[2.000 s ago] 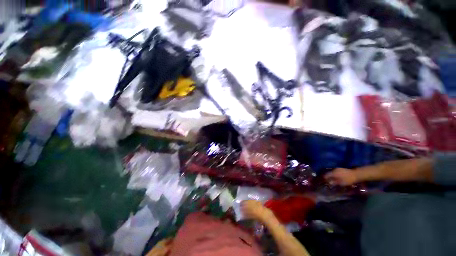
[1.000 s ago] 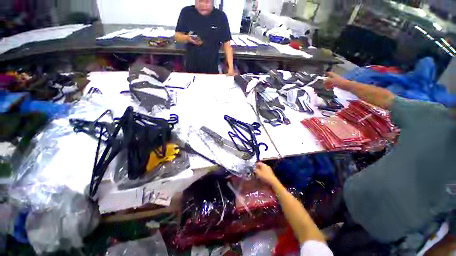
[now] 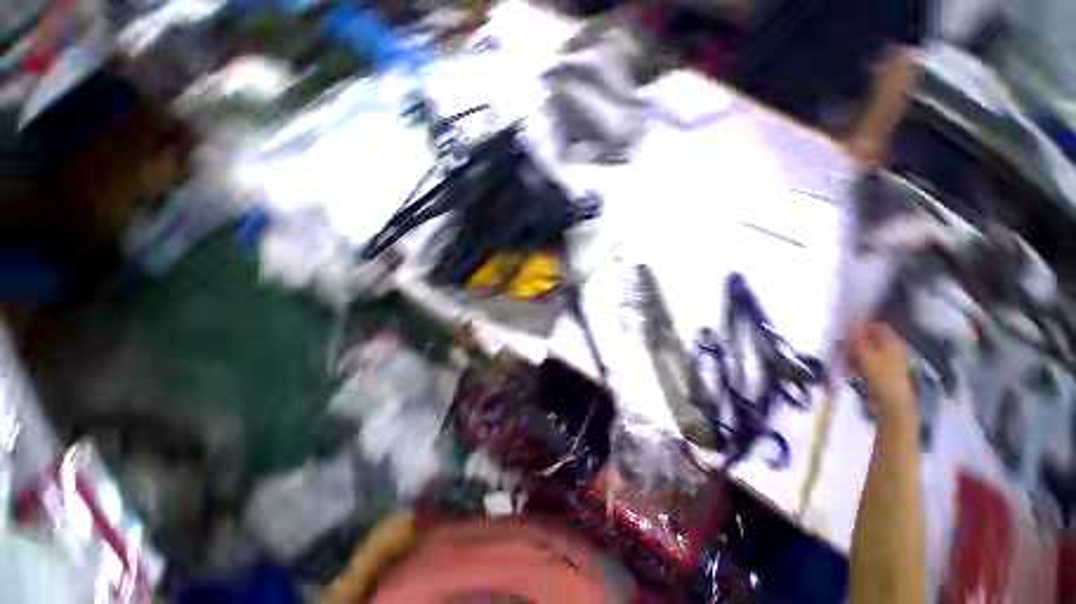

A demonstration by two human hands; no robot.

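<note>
The picture is strongly blurred. One bare hand, apparently my left hand (image 3: 879, 354), is over the white tabletop at the right, beside the grey, black and white pieces (image 3: 991, 289). Its forearm rises from the bottom edge. The finger shape and any small thing in it cannot be made out. Black hangers (image 3: 749, 366) lie on the table left of this hand, next to a long greyish strip in clear plastic (image 3: 667, 336). My right hand is not in view.
A larger pile of black hangers (image 3: 496, 207) with a yellow item (image 3: 519, 275) lies further left. Dark and red packed garments (image 3: 637, 513) are below the table edge. A red packed piece (image 3: 982, 531) is at lower right. Another person's arm (image 3: 887, 106) reaches the table's far side.
The view has swung left and tilted. My left hand has moved from the table's near edge by the hangers to beside the striped pieces. The teal-sleeved right arm has left the picture.
</note>
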